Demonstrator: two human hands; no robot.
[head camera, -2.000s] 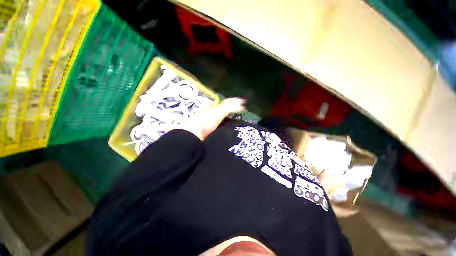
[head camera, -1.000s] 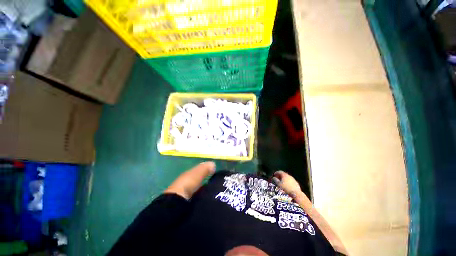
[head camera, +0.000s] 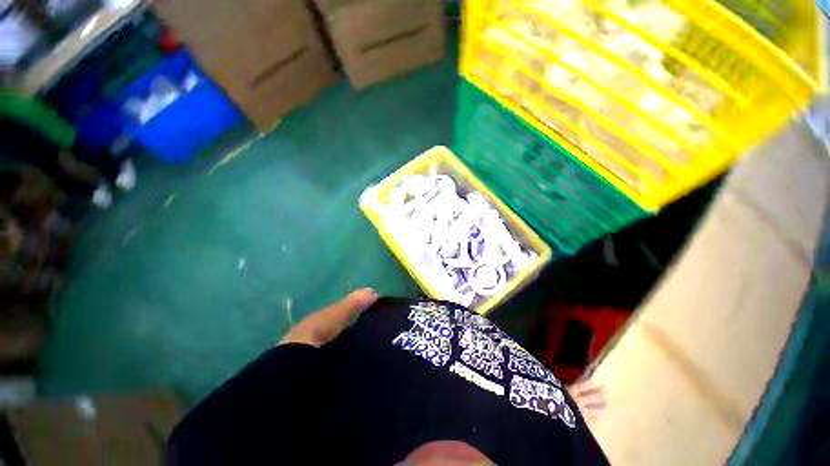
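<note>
A yellow parts bin (head camera: 407, 264) stands on the green floor just in front of me. It is filled with white moulded plastic parts (head camera: 455, 232), some of them ring-shaped. My left hand (head camera: 332, 319) is to the left of the bin, in front of my body, apart from it and with nothing seen in it; the finger spread is unclear. My right hand (head camera: 587, 398) is at the right side of my body by the edge of the cardboard-covered bench. Only its fingers show, apart and with nothing seen in them.
A yellow slatted crate (head camera: 582, 100) sits on a green crate (head camera: 537, 182) behind the bin. The cardboard-covered bench (head camera: 728, 300) runs along the right, with a red stool (head camera: 582, 337) beneath. Brown cartons (head camera: 391, 36) and a blue tub (head camera: 182, 109) are at the upper left. Another carton (head camera: 100, 428) is at the lower left.
The view has turned left, so the bin and crates now lie further right. The open carton that was by my right hand two seconds ago is out of view. My right hand is now beside the bench.
</note>
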